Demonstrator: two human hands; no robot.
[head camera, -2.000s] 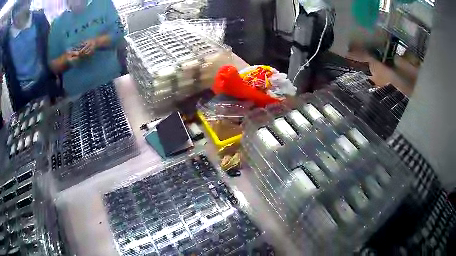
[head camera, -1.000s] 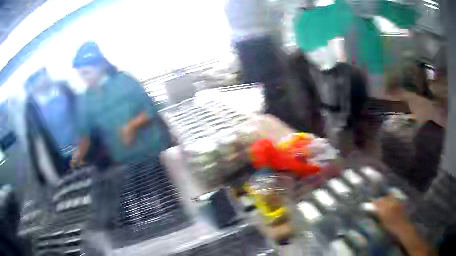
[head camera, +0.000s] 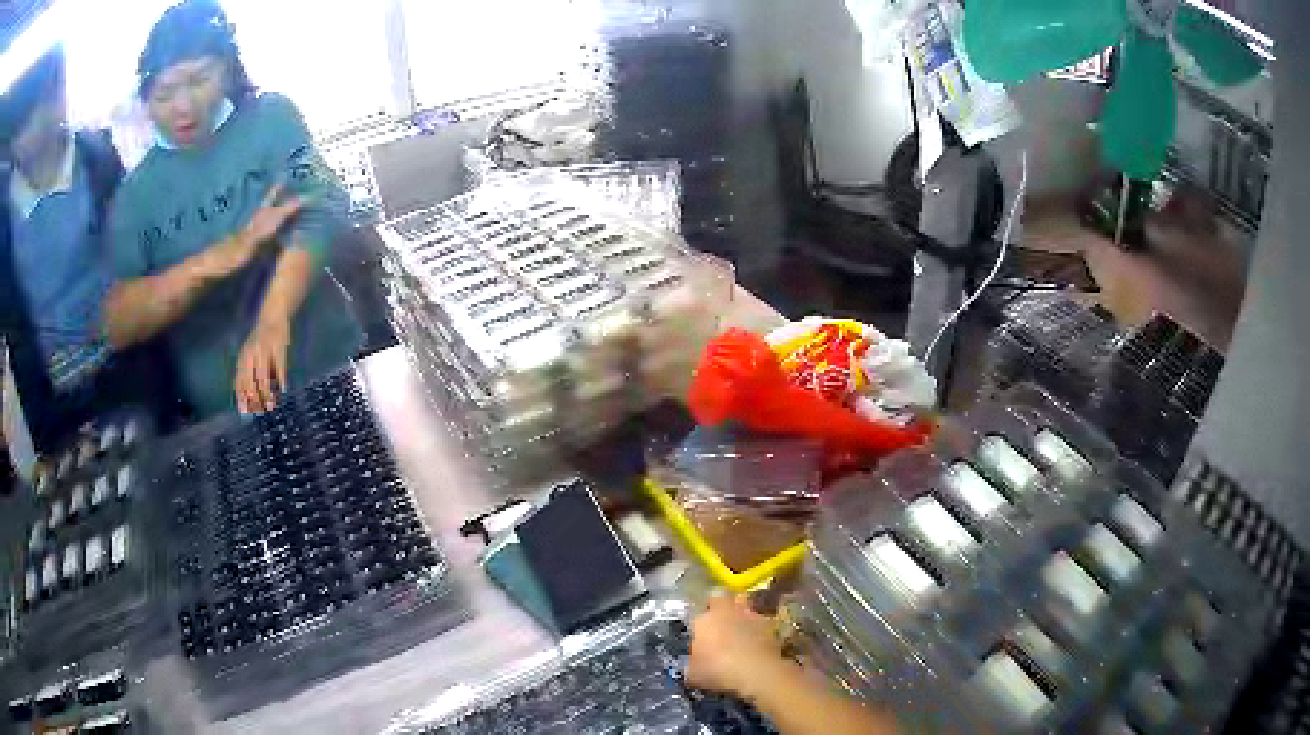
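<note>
My right hand (head camera: 730, 646) reaches in from the bottom edge, just in front of the yellow bin (head camera: 704, 557) and beside the large-pocket tray (head camera: 848, 625). Its fingers are bunched and blurred, and I cannot tell whether they hold anything. The large-pocket tray holds spaced white housings (head camera: 1073, 580). A tray of small dark parts (head camera: 575, 701) lies at the bottom centre, cut off by the picture's edge. My left hand is not in view.
A dark flat pad (head camera: 579, 557) lies behind the front tray. A tray stack (head camera: 553, 338) stands at the back, with a red-orange bag (head camera: 762, 395) to its right. A dense black-part tray (head camera: 295, 531) lies left. Two people (head camera: 216, 216) stand across the table; a green fan (head camera: 1135, 86) is upper right.
The view has shifted. My right hand, absent at first, was over the right tray one second ago and is now left of it, by the yellow bin. A co-worker's hand has lowered to the black-part tray.
</note>
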